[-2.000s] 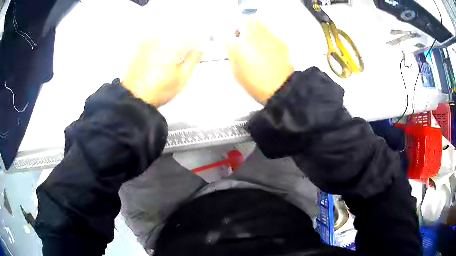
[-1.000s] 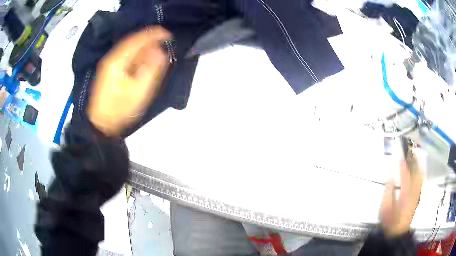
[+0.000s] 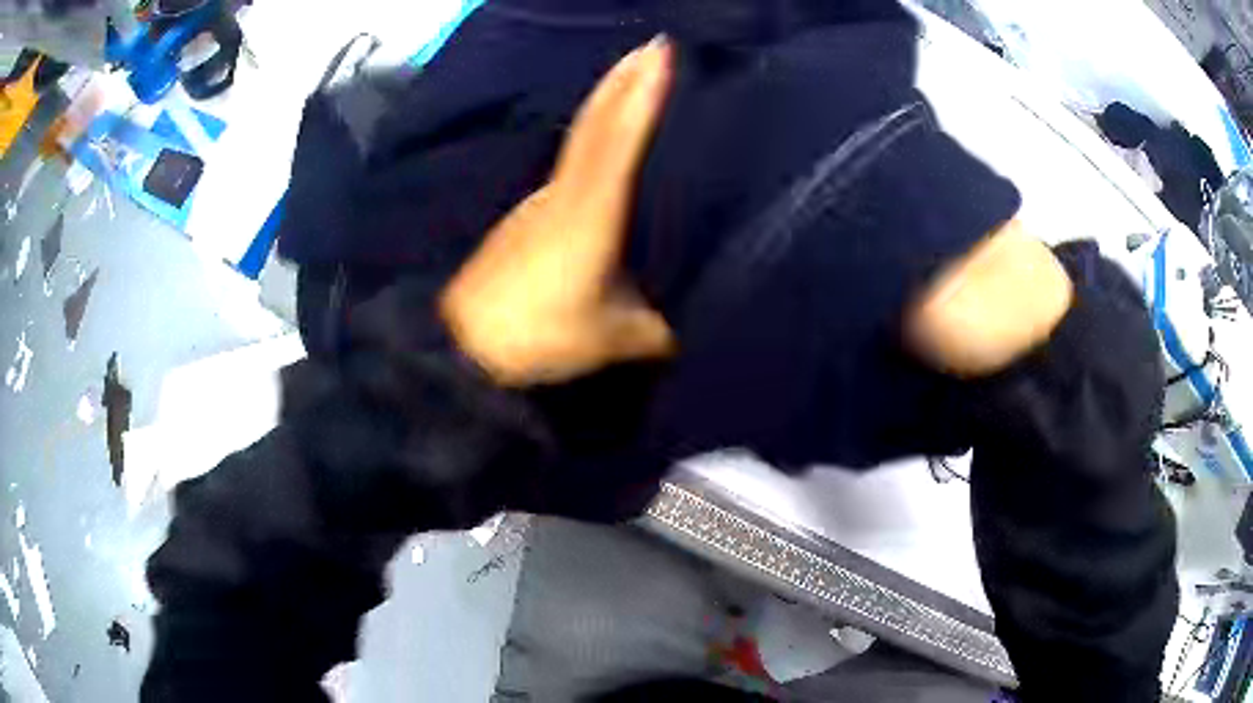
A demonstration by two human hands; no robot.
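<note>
A large dark navy cloth piece (image 3: 783,206) with a pale stitch line lies across the table in front of me and reaches over part of its front edge. My left hand (image 3: 570,247) lies on the cloth's left part, thumb and fingers spread apart. My right hand (image 3: 996,302) is at the cloth's right edge, blurred; its fingers are hidden by or against the cloth, so its grip cannot be made out.
The tape measure strip (image 3: 825,570) runs along the table's front edge. The machine with its blue stripe (image 3: 1179,323) is at the far right. A dark bundle (image 3: 1168,158) lies at the back right. Blue items (image 3: 158,165) are at the left, beyond the table. Scraps lie on the floor.
The view has turned left. The navy cloth now covers the middle of the table. My right hand has come from beside the machine to the cloth; my left hand has moved across it.
</note>
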